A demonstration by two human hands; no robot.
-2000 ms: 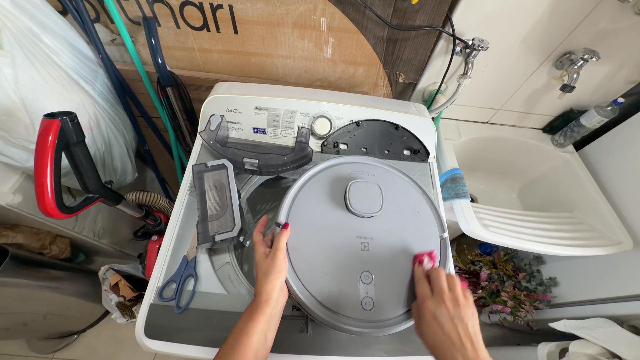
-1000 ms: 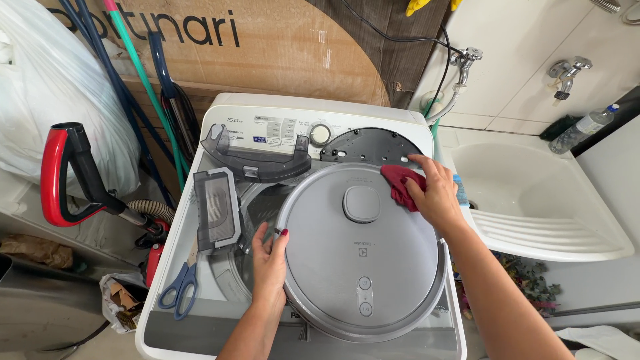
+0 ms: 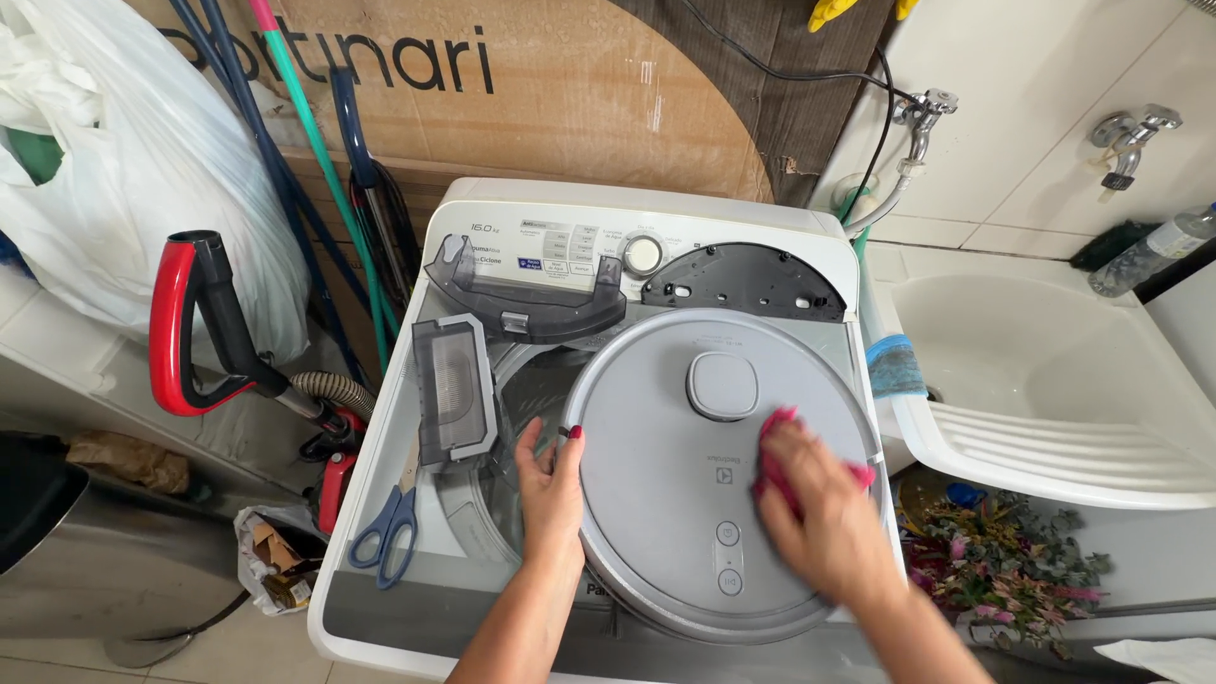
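Note:
A round grey Electrolux robot vacuum (image 3: 655, 408) lies on the lid of a white top-loading washing machine (image 3: 380, 608). My left hand (image 3: 556, 494) holds its left rim, thumb on the edge. Blurred by motion, my right hand (image 3: 817, 513) presses a red cloth (image 3: 777, 465) on the vacuum's top, right of the raised round-cornered turret (image 3: 722, 385). Behind the vacuum are a dark translucent curved tank (image 3: 532, 309) and a black half-moon plate (image 3: 750, 282). A dustbin box with a filter (image 3: 456, 389) lies to the left, above blue-handled scissors (image 3: 388, 532).
To the right stands a white laundry sink (image 3: 1026, 332) with a blue cloth (image 3: 895, 366) on its edge and a plastic bottle (image 3: 1154, 249). On the left are a red-and-black vacuum handle (image 3: 176, 323), poles (image 3: 318, 142) and a plastic bag (image 3: 142, 190). Cardboard (image 3: 589, 85) stands behind.
My right hand and the red cloth were at the vacuum's lower right, then at its upper right edge, and are now right of centre. My left hand stays at the left rim.

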